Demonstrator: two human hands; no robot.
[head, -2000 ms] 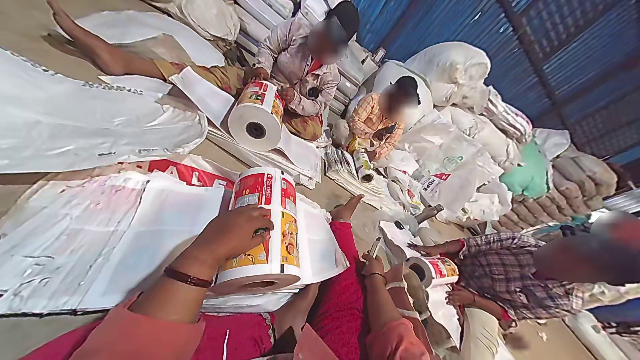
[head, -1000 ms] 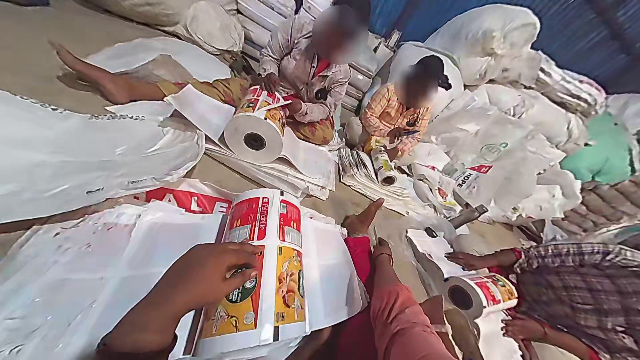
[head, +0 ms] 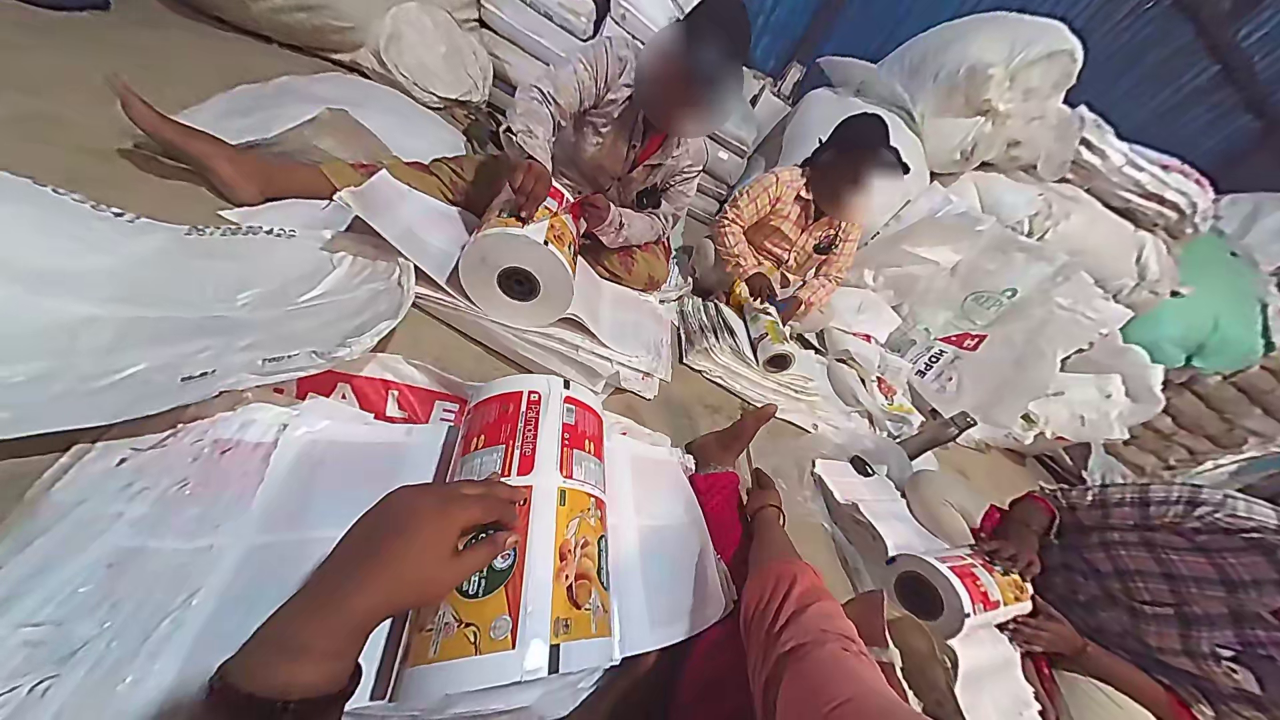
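Note:
A roll of printed packaging film [head: 525,600], red, yellow and white, lies in front of me on white sheets [head: 660,540]. My left hand [head: 440,540] rests on its printed face, with thumb and fingers apart and the palm down. My right arm, in a pink sleeve, reaches forward to the right of the roll. At its end my right hand [head: 765,495] is beside my bare foot [head: 735,440], away from the roll. Its fingers are small and partly hidden, so I cannot tell whether it holds anything.
Three people sit ahead and to the right, each handling a film roll [head: 518,275], [head: 770,340], [head: 940,590]. Large white plastic sheeting [head: 150,300] covers the left floor. White sacks [head: 980,90], a green sack [head: 1200,300] and a blue wall [head: 1150,80] stand behind.
Two seconds ago the roll in front of me showed its lower end face; now its printed side faces up. My left hand is still on it. The view has shifted somewhat.

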